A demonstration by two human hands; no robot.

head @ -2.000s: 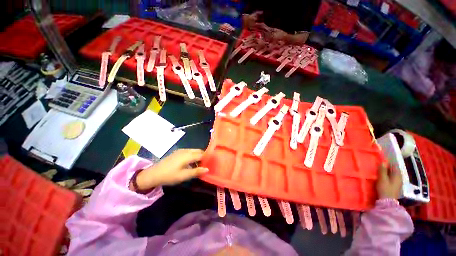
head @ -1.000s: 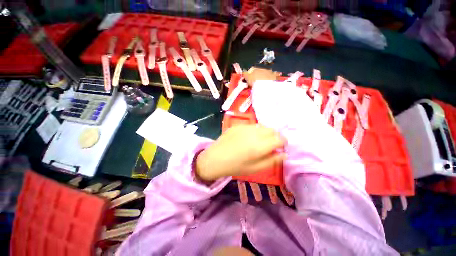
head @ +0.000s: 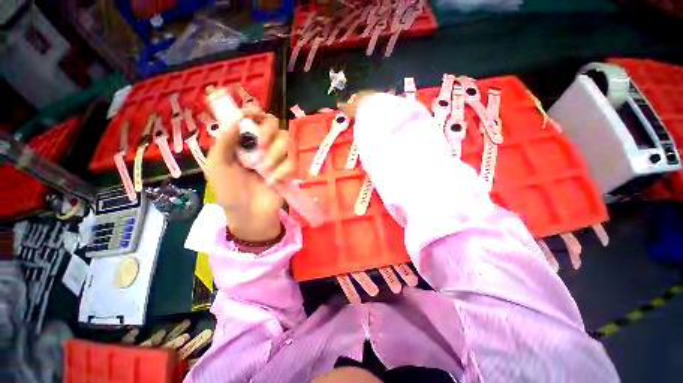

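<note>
My left hand [head: 251, 176] is raised left of the front tray, closed around a pink-strap smartwatch [head: 248, 141]. Its pale back with the dark round window shows, and its strap hangs past my fingers, blurred. My right hand [head: 361, 99] is at the tray's back edge, mostly hidden by my sleeve; its fingers and anything in them cannot be made out. The red turnover tray [head: 337, 243] lies in front of me. A single watch [head: 341, 120] lies face down at its left, and several more [head: 456, 128] overlap at its back middle. Strap ends stick out below its front edge.
Another red tray [head: 161, 97] with watches is at back left, a third [head: 416, 26] at the back. A calculator [head: 116, 228] lies on a clipboard [head: 112, 299] at left. A white device [head: 595, 142] stands right of the front tray. A small metal item [head: 338, 81] lies behind it.
Both hands held the tray two seconds ago. My right arm now reaches across it. My left hand has moved left and up from over the tray, now with a watch in it. The view has shifted.
</note>
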